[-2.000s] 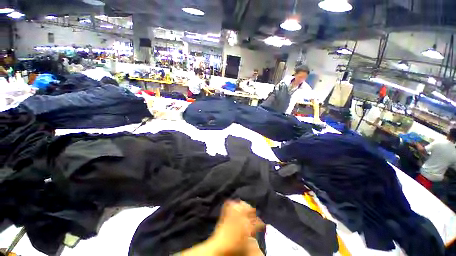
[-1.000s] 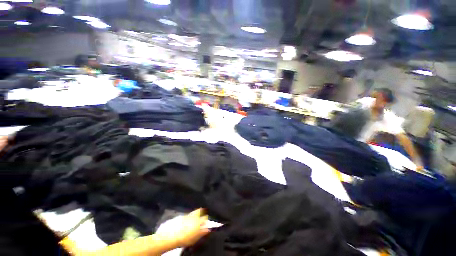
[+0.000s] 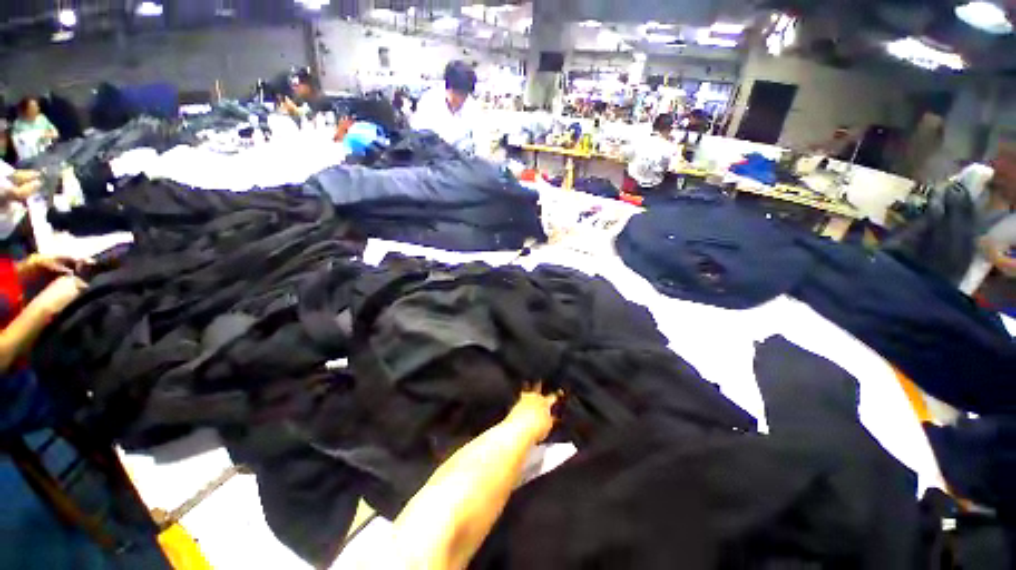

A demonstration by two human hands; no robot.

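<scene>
A large tangled heap of black garments (image 3: 256,323) covers the left and centre of the table. A greyer smooth patch shows in it near the middle. Another black garment (image 3: 668,490) lies spread at the front right. My left hand (image 3: 537,412) reaches from the bottom edge onto the black cloth at the centre, with its fingertips against the cloth. The fingers are small and blurred, so their hold is unclear. My right hand is not in view.
Navy garment piles lie at the far side (image 3: 446,200) and right (image 3: 724,251). The white table (image 3: 201,523) has yellow-orange edging. Another person's hands (image 3: 56,292) are at the heap's left edge. People (image 3: 443,111) are beyond the table.
The view has turned left, bringing the left-side person's hands into sight. My left hand has moved from the spread garment at the front to the black heap at the centre.
</scene>
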